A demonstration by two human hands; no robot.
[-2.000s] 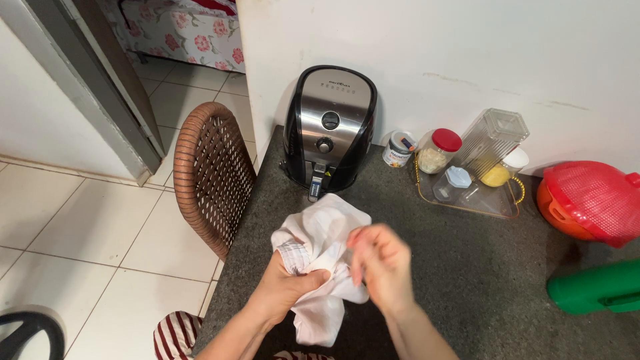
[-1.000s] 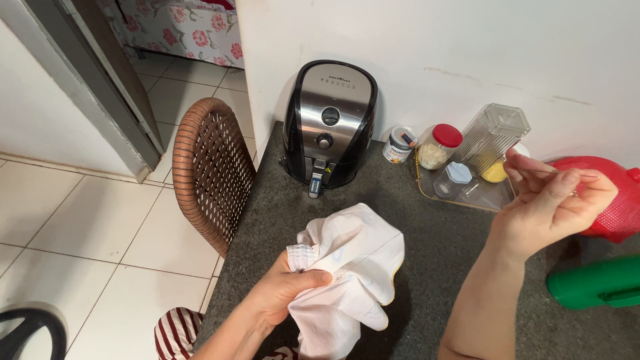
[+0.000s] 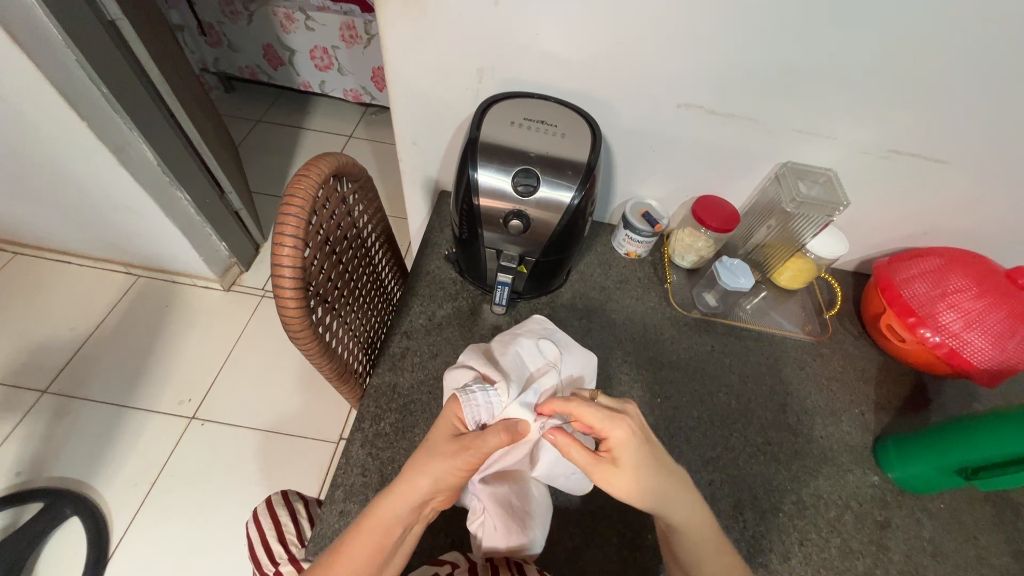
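Note:
My left hand [image 3: 472, 448] grips a bunched white cloth [image 3: 524, 360] with its thumb on top, beside a gathered, checked part of the fabric. At the middle of the cloth, my right hand [image 3: 612, 448] has its thumb and index finger pinched close together on the fabric near my left thumb. Something thin, perhaps a needle or thread, shows faintly at those fingertips; it is too small to tell. A loose loop like thread lies on the upper part of the cloth. The cloth hangs over the near edge of the dark stone countertop [image 3: 720, 416].
A black and silver air fryer [image 3: 528, 192] stands behind the cloth. To its right are a white tub [image 3: 640, 228], a clear tray [image 3: 744, 316] holding jars, a red mesh-covered bowl [image 3: 944, 312] and a green container [image 3: 952, 448]. A woven chair [image 3: 340, 272] stands at the left.
My right hand, raised out to the right one second ago, has come back to the cloth. My left hand has kept its hold, and the cloth has shifted and bunched up.

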